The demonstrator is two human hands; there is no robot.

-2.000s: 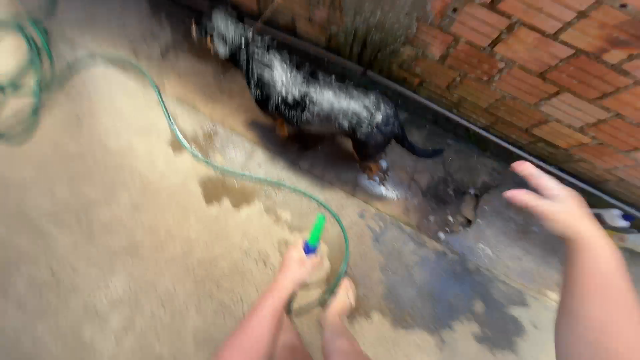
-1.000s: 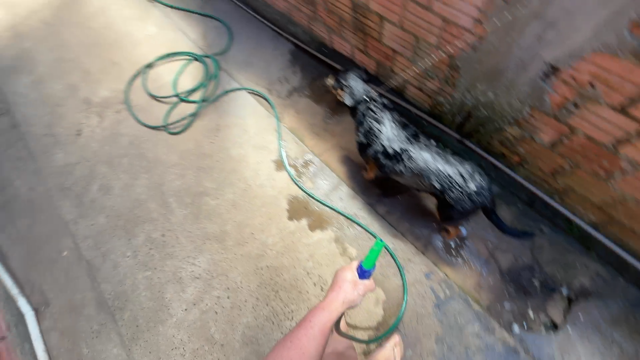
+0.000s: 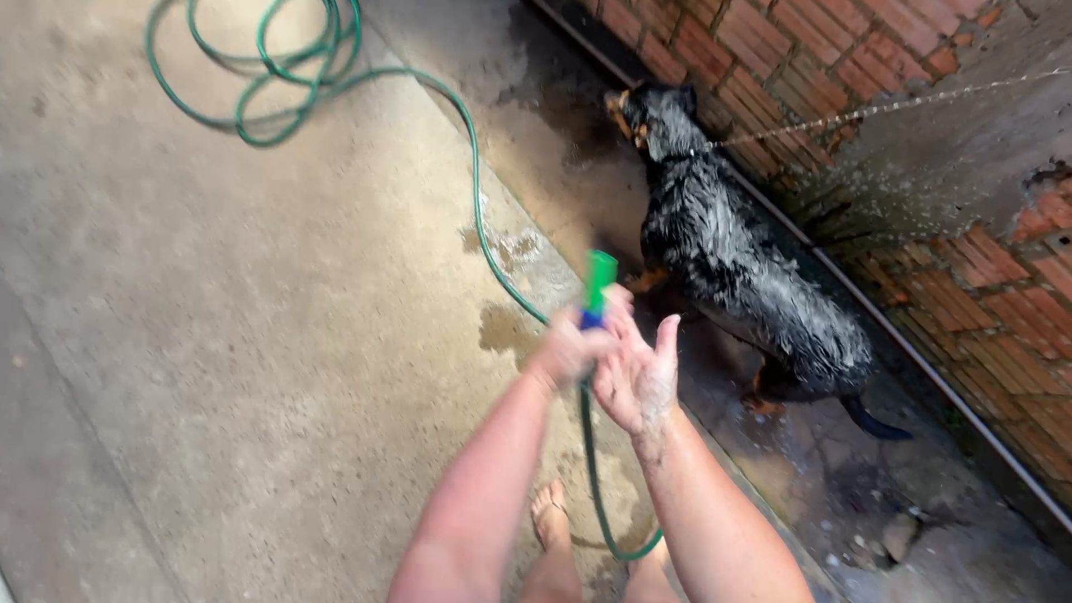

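My left hand [image 3: 569,347] grips a green and blue hose nozzle [image 3: 600,285], which points up and away from me. Close against it on the right is my right hand [image 3: 634,368], palm turned up, fingers apart, thumb raised; whether it touches the nozzle is hard to tell. Beyond both hands a wet black and tan dog [image 3: 745,251] stands with whitish lather along its back, its head turned to the upper left. A green garden hose [image 3: 476,176] runs from below my hands in a loop and up to the left.
Loose hose coils [image 3: 251,63] lie on the concrete floor [image 3: 251,335] at the upper left. A brick wall [image 3: 971,276] with a low ledge stands behind the dog. A thin chain [image 3: 888,107] stretches from the dog's neck to the right. Broken, wet ground [image 3: 871,494] lies at the lower right. My bare feet are below.
My right hand, out at the right two seconds ago and out of view one second ago, is now beside the nozzle. My left hand keeps hold of the nozzle.
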